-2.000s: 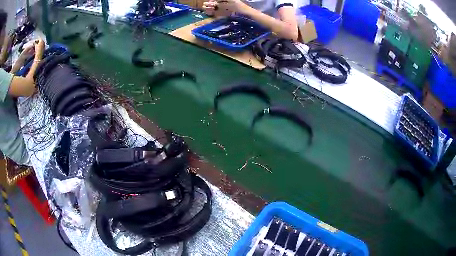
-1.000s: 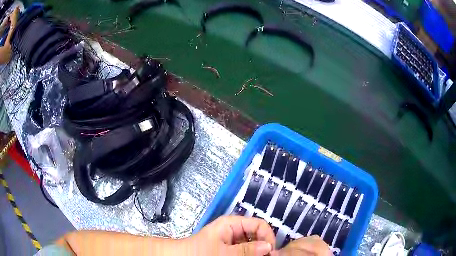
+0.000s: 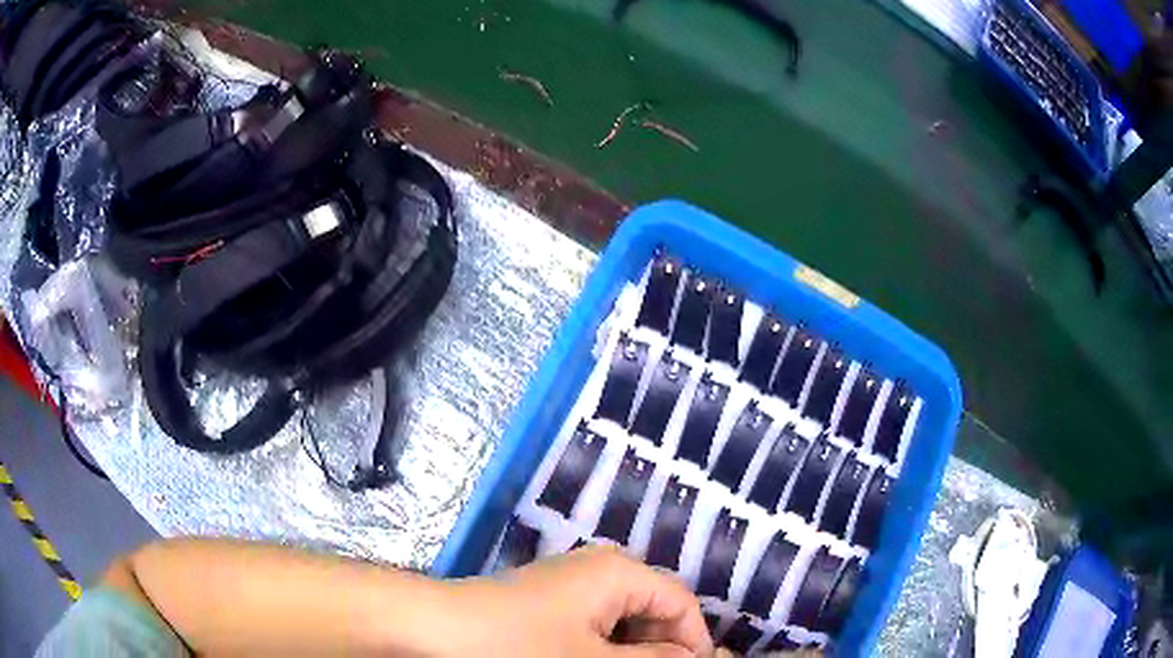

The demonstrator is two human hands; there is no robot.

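A blue parts tray (image 3: 592,315) holds slanted rows of small black slider pieces (image 3: 704,418), with white strips between them. Each piece has a tiny shiny fitting at its upper end. My bare left hand (image 3: 585,607) reaches in from the lower left over the tray's near rows. Its fingers are curled, and what lies between the fingertips is hidden. Only a sliver of my right hand (image 3: 787,653) shows at the bottom edge, beside my left fingertips; the rest is cut off.
Black headbands (image 3: 277,276) with a clear plastic bag (image 3: 77,341) lie left of the tray on silvery sheeting (image 3: 444,347). A green conveyor belt (image 3: 515,45) runs behind. White cloth (image 3: 1001,578) and a small blue box (image 3: 1081,611) are at the right; another blue tray (image 3: 1045,84) stands beyond the belt.
The view has tilted down, so the tray sits higher in the picture. Both hands were out of view two seconds ago, then met over the tray; now my right hand is almost out of view.
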